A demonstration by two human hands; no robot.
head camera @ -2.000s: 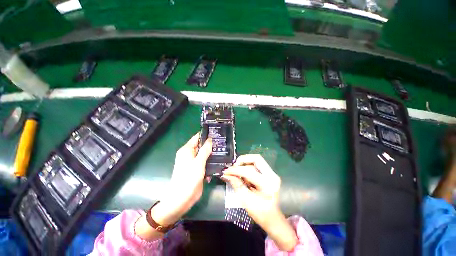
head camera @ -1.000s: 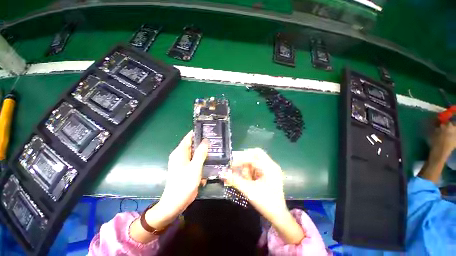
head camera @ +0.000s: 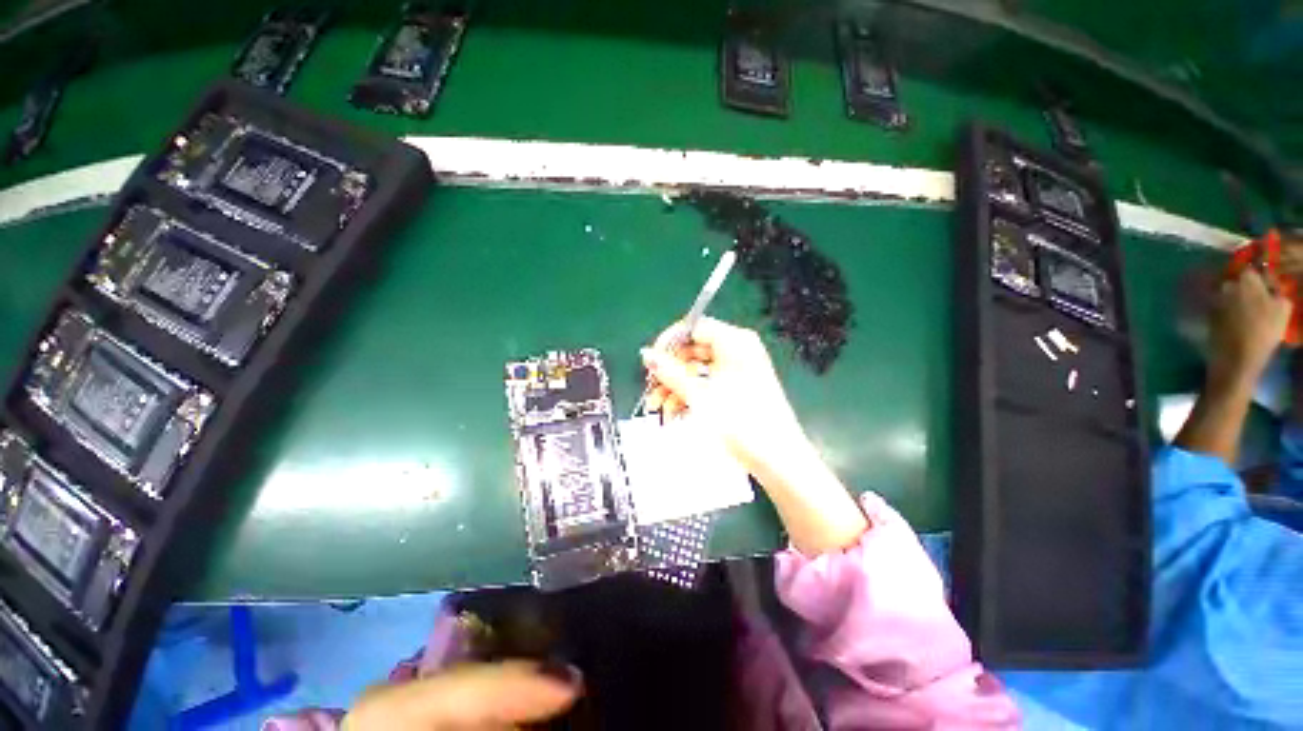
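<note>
An open phone unit (head camera: 569, 471) lies on the green bench top near its front edge, circuit board at the far end, battery below. My right hand (head camera: 700, 374) holds silver tweezers (head camera: 707, 293) just right of the phone; whether the tips hold anything I cannot tell. Under and beside that hand lies white paper (head camera: 693, 479), with a dotted sheet (head camera: 676, 550) at its near side. My left hand (head camera: 465, 700) is blurred and cut off at the bottom edge, away from the phone; whether it holds something is unclear. A heap of small black parts (head camera: 800, 293) lies beyond.
A black tray (head camera: 322, 243) holding several phones stands left. Another black tray (head camera: 1050, 500) at right holds two phones and small white strips (head camera: 1060, 343). Phones (head camera: 412, 60) lie on the green conveyor beyond the white edge (head camera: 572, 166). A neighbour's hand (head camera: 1246, 321) shows far right.
My left hand has let go of the phone and moved down toward the bottom edge. The phone now lies on the bench. My right hand has moved up off it, tweezers now visible. The view has shifted.
</note>
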